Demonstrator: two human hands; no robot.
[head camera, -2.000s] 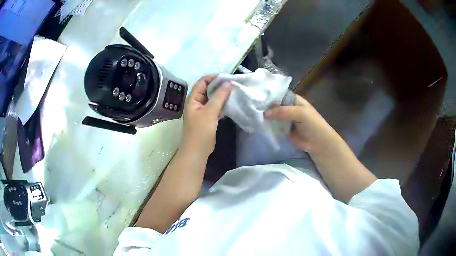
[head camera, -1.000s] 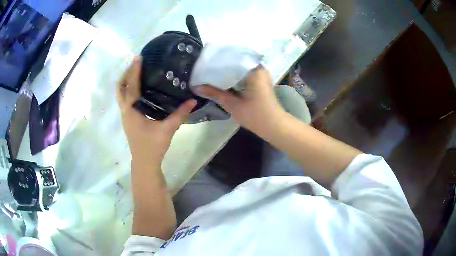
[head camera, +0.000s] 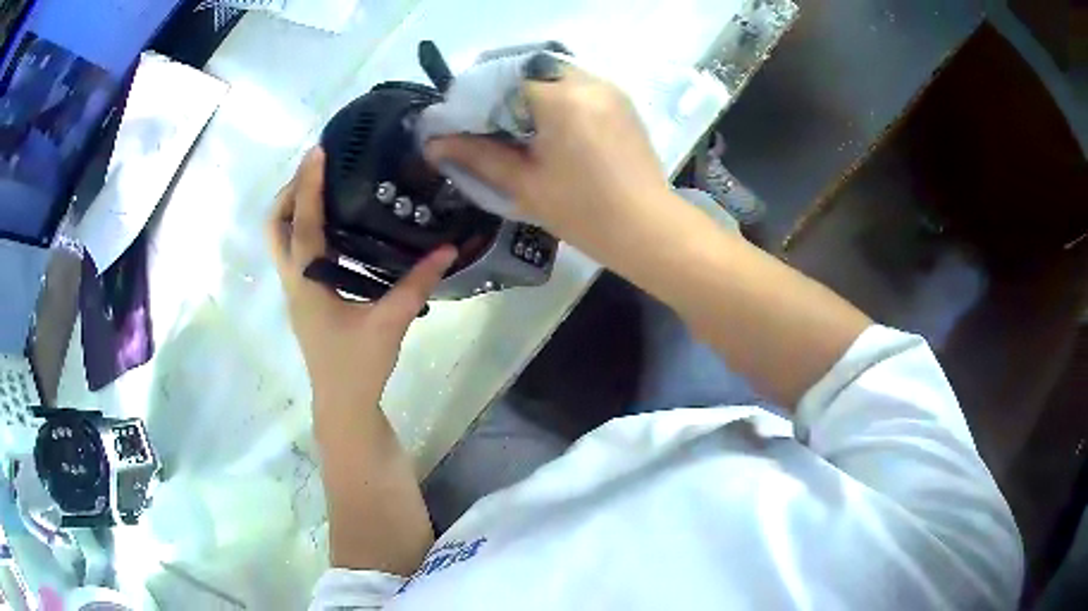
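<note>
A security camera (head camera: 370, 179) with a black round head and grey-white body lies on the scuffed white bench (head camera: 257, 394). My left hand (head camera: 346, 287) grips the head at its lower left side, fingers spread around it by the lower antenna. My right hand (head camera: 573, 155) holds a crumpled pale cloth (head camera: 483, 102) pressed on the upper right of the head. The cloth and hand hide the lens and the upper lamps. The lower lamps and the dotted panel (head camera: 530, 246) on the body show.
A monitor (head camera: 72, 107) stands at the upper left, with white paper (head camera: 155, 155) and a purple item (head camera: 117, 322) beside it. A small camera unit (head camera: 90, 466) is at the lower left. A large brown carton (head camera: 943, 143) is right of the bench.
Both hands moved from the cloth near the bench edge to the camera. My left hand took hold of the head. In the last second the cloth moved up and left over it.
</note>
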